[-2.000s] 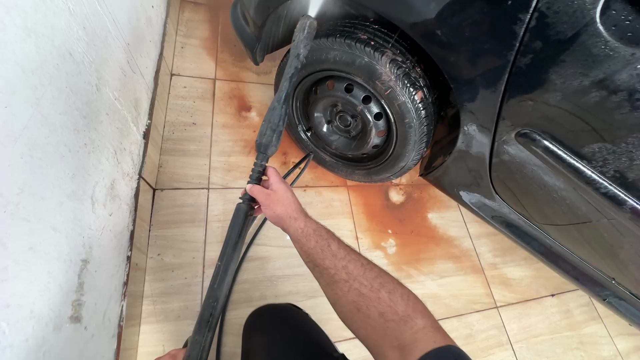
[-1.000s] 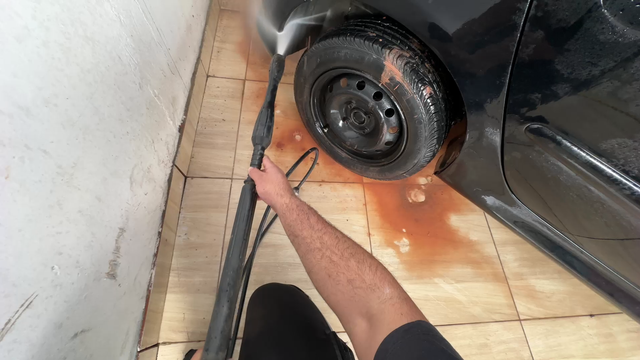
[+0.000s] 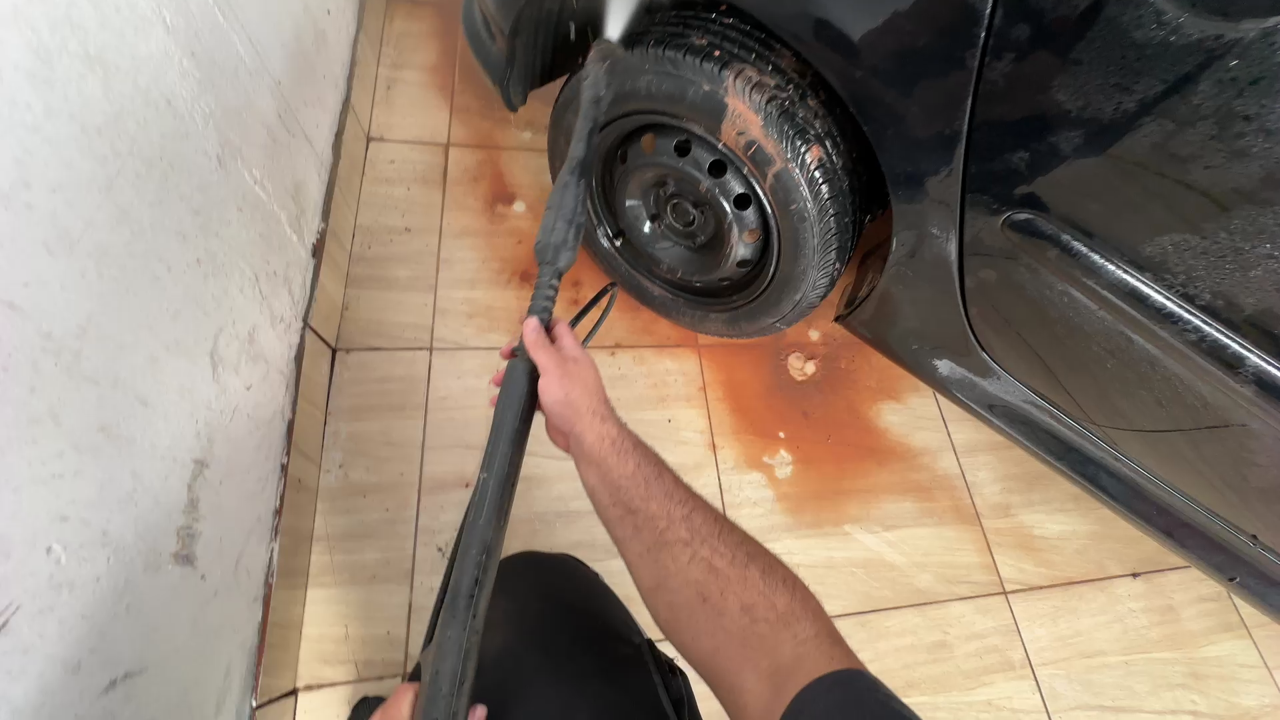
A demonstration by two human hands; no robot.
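My right hand (image 3: 568,385) is closed around the black pressure washer lance (image 3: 495,480), thumb on the near side and fingertips showing past its left edge. At the bottom edge, my left hand (image 3: 400,703) grips the lance's rear part and is mostly cut off. The lance slants up to the right. Its tip overlaps the upper left of the tyre (image 3: 820,190), and white spray (image 3: 618,15) leaves it toward the wheel arch. Reddish mud marks the wet tread. The black steel wheel (image 3: 683,210) faces me.
A black car body (image 3: 1120,300) fills the right side. A scuffed white wall (image 3: 150,350) stands at the left. Orange-brown muddy water (image 3: 820,430) stains the tiled floor (image 3: 920,650). A thin black hose (image 3: 603,310) loops beside the lance. My knee (image 3: 570,630) is below.
The lance tip has moved right, from beside the tyre a second ago to in front of its upper left edge. Both hands have kept hold of the lance, and spray still comes out.
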